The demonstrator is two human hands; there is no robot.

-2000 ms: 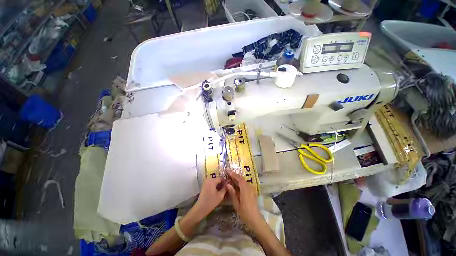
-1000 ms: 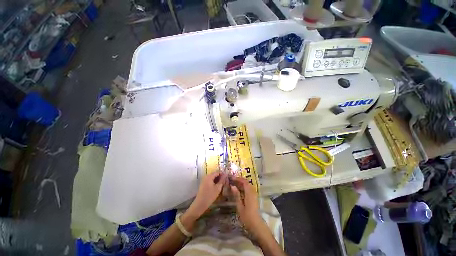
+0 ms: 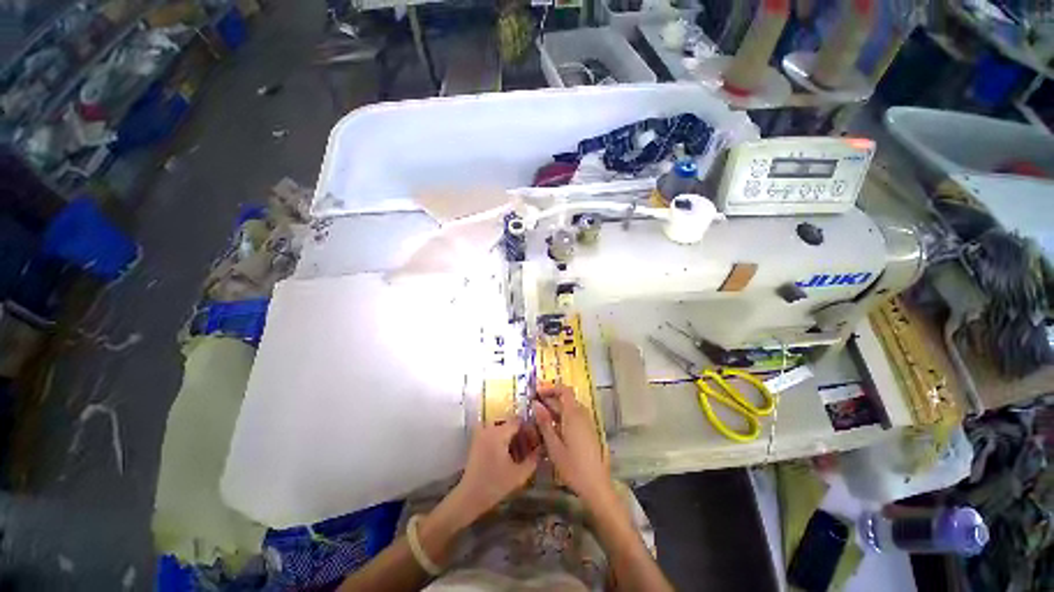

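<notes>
A narrow dark strip (image 3: 531, 399) runs from below the needle area toward me, between strips of yellow tape (image 3: 564, 361) with black "PIT" on the bed. My left hand (image 3: 499, 465) pinches its near end, where something dark reddish shows. My right hand (image 3: 569, 437) is beside it, fingertips on the strip just ahead of the left. A light panel (image 3: 347, 393) lies left of the needle, washed out by lamp glare. The white JUKI machine head (image 3: 717, 264) stands at the right. The presser foot is too small to make out.
Yellow-handled scissors (image 3: 734, 405) lie right of a beige block (image 3: 630, 384). A control panel (image 3: 798, 176) sits on the head. A white bin (image 3: 445, 137) with dark scraps is behind. Olive cloth (image 3: 208, 445) hangs at the left. A phone (image 3: 818, 550) and purple bottle (image 3: 925, 530) are lower right.
The view has shifted, so the machine appears lower and slightly right. My right fingertips have moved forward along the strip, and my left hand has turned, with dark reddish material showing between the hands.
</notes>
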